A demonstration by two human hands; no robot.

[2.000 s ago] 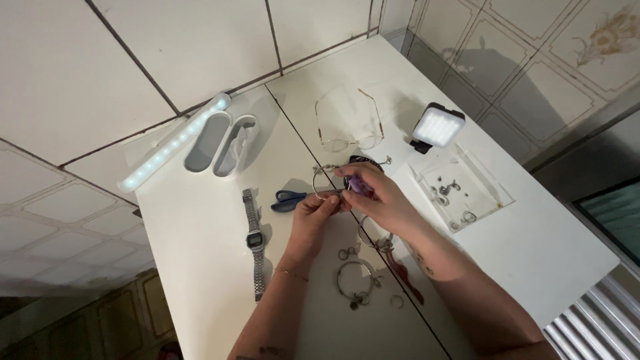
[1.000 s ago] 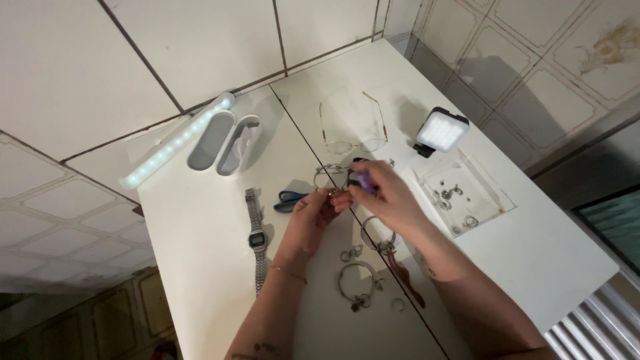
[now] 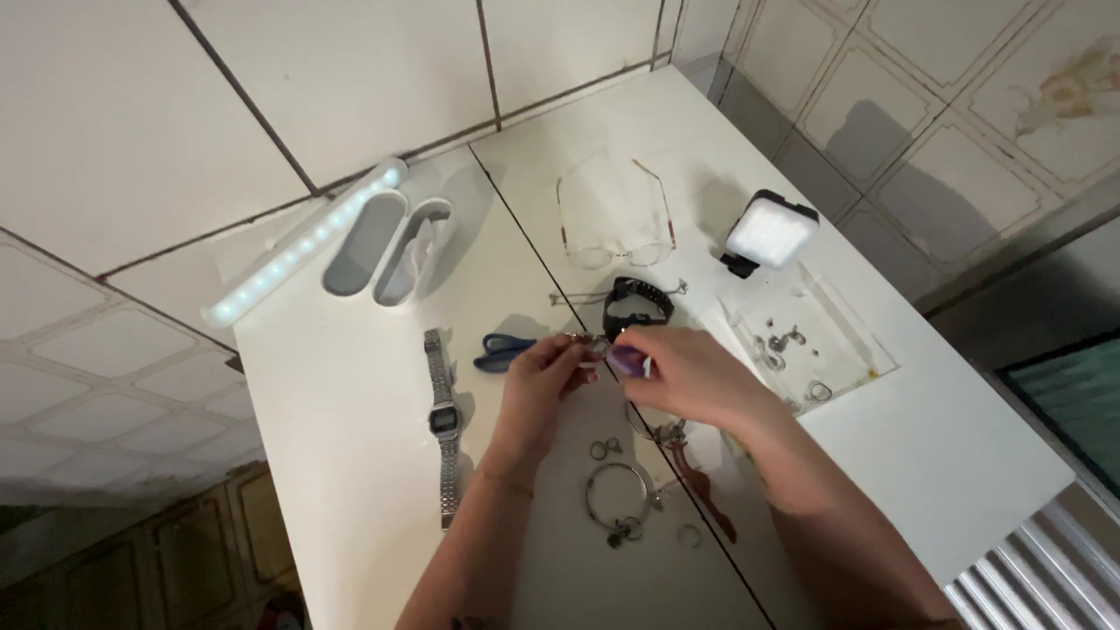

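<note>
My left hand pinches a small silvery piece of jewellery over the seam of the white table. Close on its right, my right hand grips a purple object, partly hidden by the fingers; its kind cannot be told. Blue-handled scissors lie left of my left hand, their blades hidden. Just beyond my right hand is a black wristwatch with its strap curled round. Nearer me lie a bangle with charms, small rings and a brown strip. Another bangle is partly under my right hand.
A silver digital watch lies left. Behind it are an open grey-lined case and a lit LED bar. Eyeglasses rest at the back. At right, a lit lamp stands by a clear tray holding small jewellery.
My right hand has drawn slightly back toward me and right, uncovering more of the black wristwatch. My left hand stays almost in place.
</note>
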